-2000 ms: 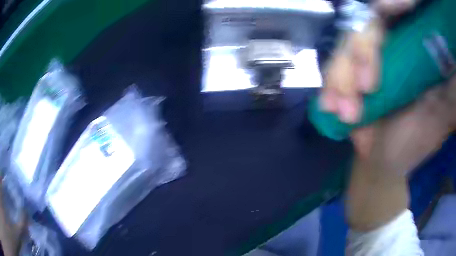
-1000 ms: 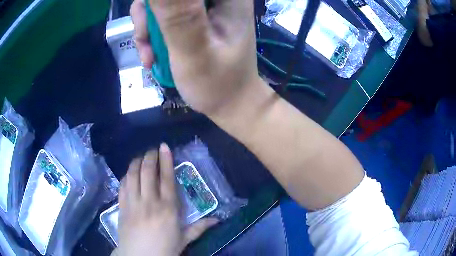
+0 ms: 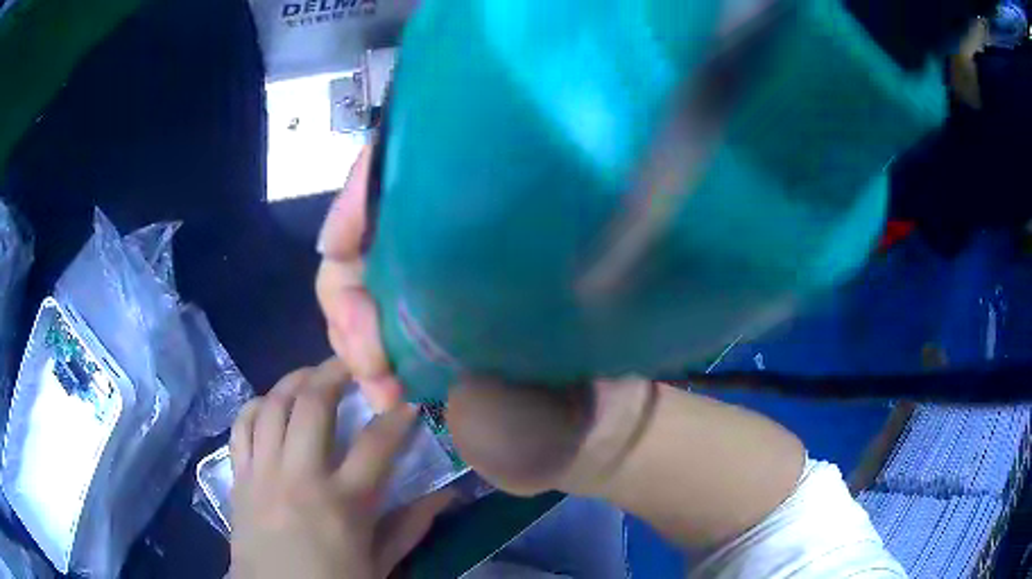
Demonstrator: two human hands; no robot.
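My right hand (image 3: pixel 526 435) is wrapped around a large teal-green electric screwdriver (image 3: pixel 634 192), which fills the upper middle and right of the view, close to the camera. Its bit is hidden. My left hand (image 3: pixel 311 481) lies over a white housing (image 3: pixel 213 481) at the bottom middle, thumb and fingers spread across it and holding it down. Part of the green circuit board (image 3: pixel 439 424) shows between the two hands. The screwdriver's lower end is over this board; contact cannot be seen.
The screw feeder (image 3: pixel 311 136) stands at the top, partly behind the screwdriver. A white housing with a board (image 3: pixel 68 424) lies on clear plastic bags (image 3: pixel 158 373) at the left. A black cord (image 3: pixel 860 385) runs right. Stacked white pieces (image 3: pixel 951 469) are at lower right.
The screwdriver has come down from the feeder to the housing and now looms large in view. My left hand stays on the housing. The view has shifted slightly.
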